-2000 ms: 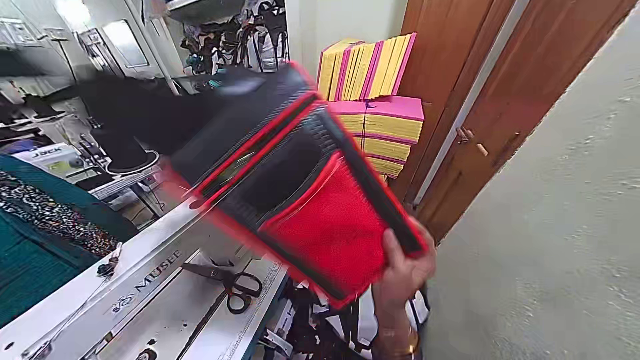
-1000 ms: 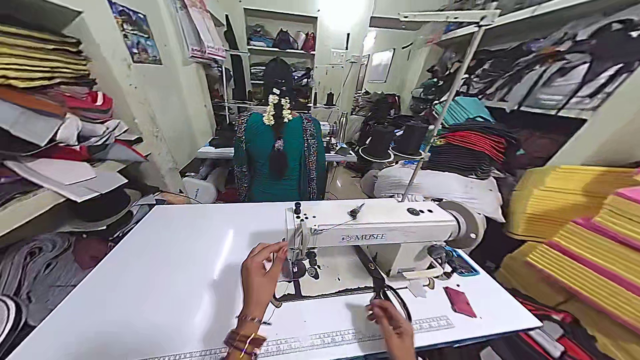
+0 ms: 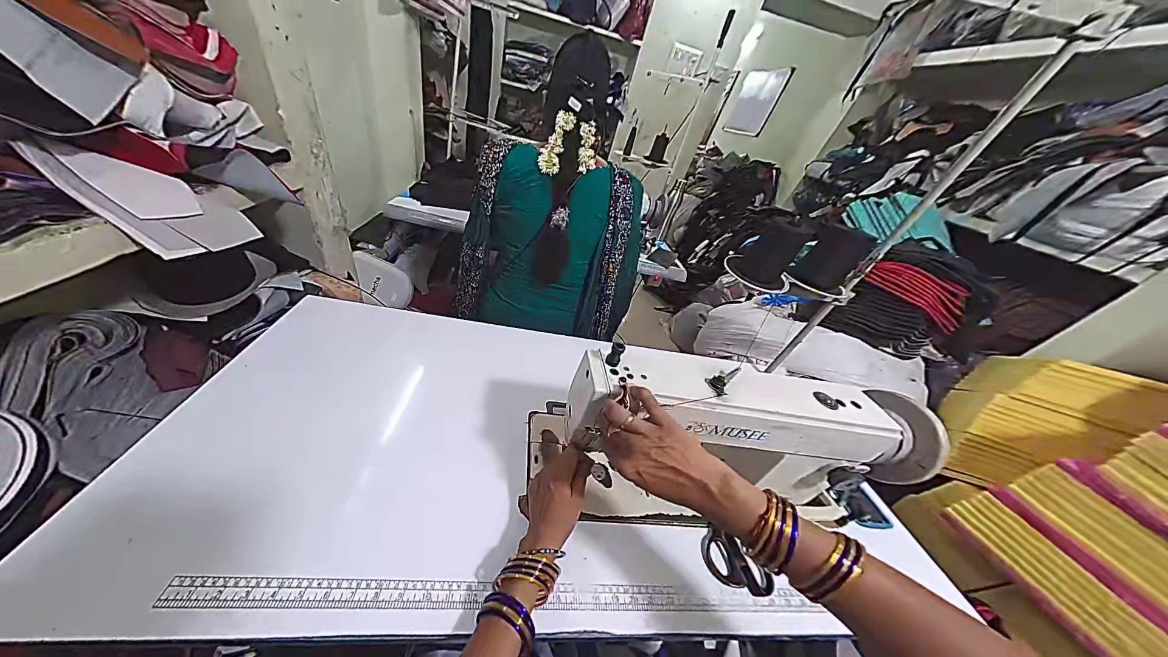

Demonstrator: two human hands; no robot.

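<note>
A white industrial sewing machine [image 3: 794, 424] stands on the white table. My left hand [image 3: 555, 493] is at the needle end of the machine, low beside the presser foot area, its fingertips close together. Above and to its right, my right hand [image 3: 652, 447] reaches to the thread guides on the machine's head, with fingers bent. Whether either hand pinches the thread cannot be made out. Black-handled scissors [image 3: 735, 561] lie by the machine bed, partly behind my right wrist. Thread cones [image 3: 830, 260] stand behind the machine.
A printed ruler scale [image 3: 365, 591] runs along the front of the white table [image 3: 301, 456]. A person in a green top [image 3: 547, 246] sits ahead, facing away. Yellow and pink stacks [image 3: 1068, 520] stand at the right; cloth rolls and sheets [image 3: 119, 196] fill the left.
The red and black piece held two seconds ago is out of view. My right hand has moved from the scissors up to the machine's head. The view has swung strongly since the first frame.
</note>
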